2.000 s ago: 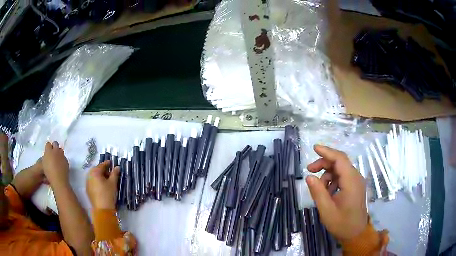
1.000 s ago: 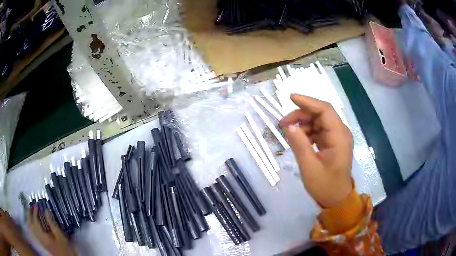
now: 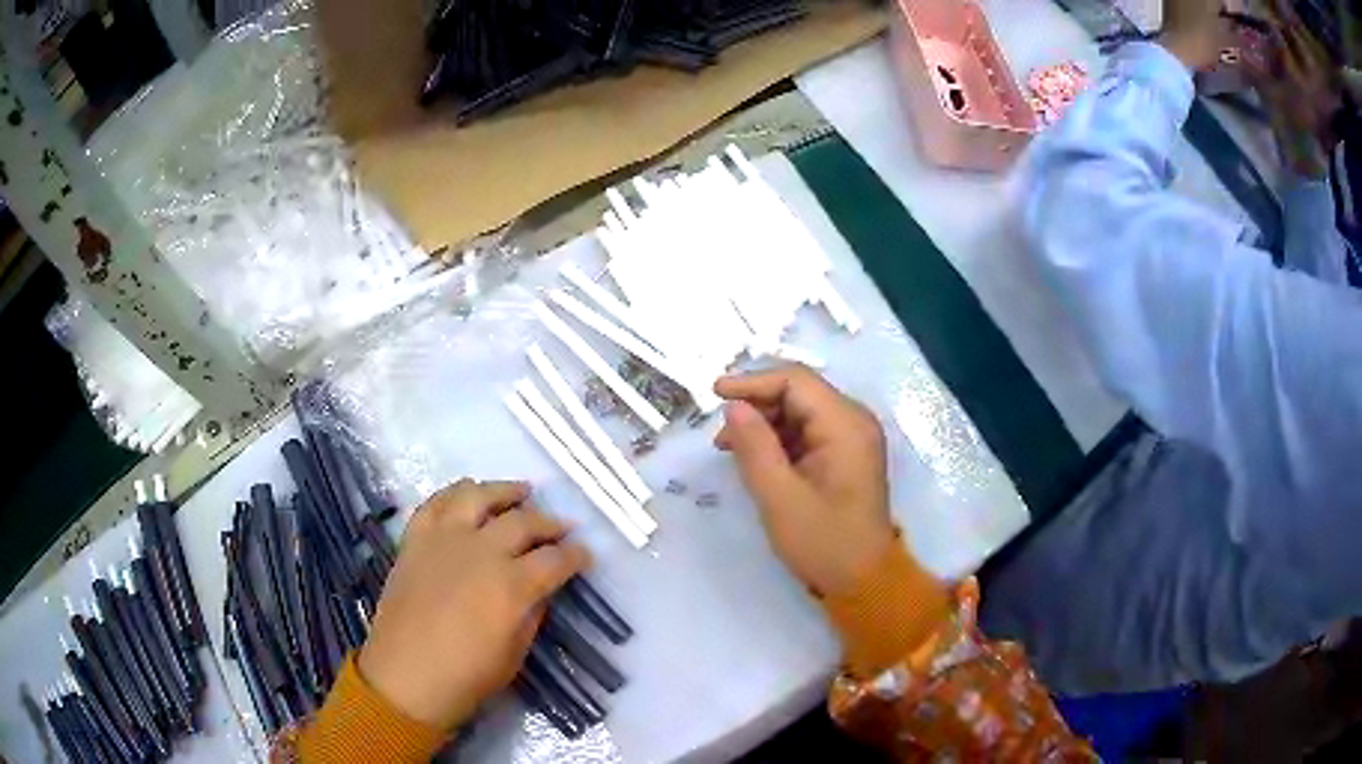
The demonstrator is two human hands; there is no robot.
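My left hand (image 3: 471, 597) is low at centre-left, fingers curled down at the black barrels; its fingertips partly hide them, so a grip cannot be told. A few barrels (image 3: 590, 609) lie beside and below it. The larger loose barrel pile (image 3: 284, 575) lies to its left. My right hand (image 3: 814, 470) has thumb and forefinger close together near the lower end of the white rods (image 3: 687, 276); whether something tiny is between them cannot be told. Tiny metallic parts (image 3: 642, 396) lie scattered among the nearer rods.
Barrels with white tips (image 3: 127, 642) lie in a row at far left. A painted upright (image 3: 112, 254) and clear bag (image 3: 284, 194) stand behind. Black tubes (image 3: 598, 38) lie on brown sheet (image 3: 448, 187). A neighbour's blue sleeve (image 3: 1150, 254) and pink box (image 3: 956, 90) are at right.
The view has swung right. My left hand has come from the tipped-barrel row to the loose barrels. My right hand has moved from over the rods to their near end, its fingertips closer together.
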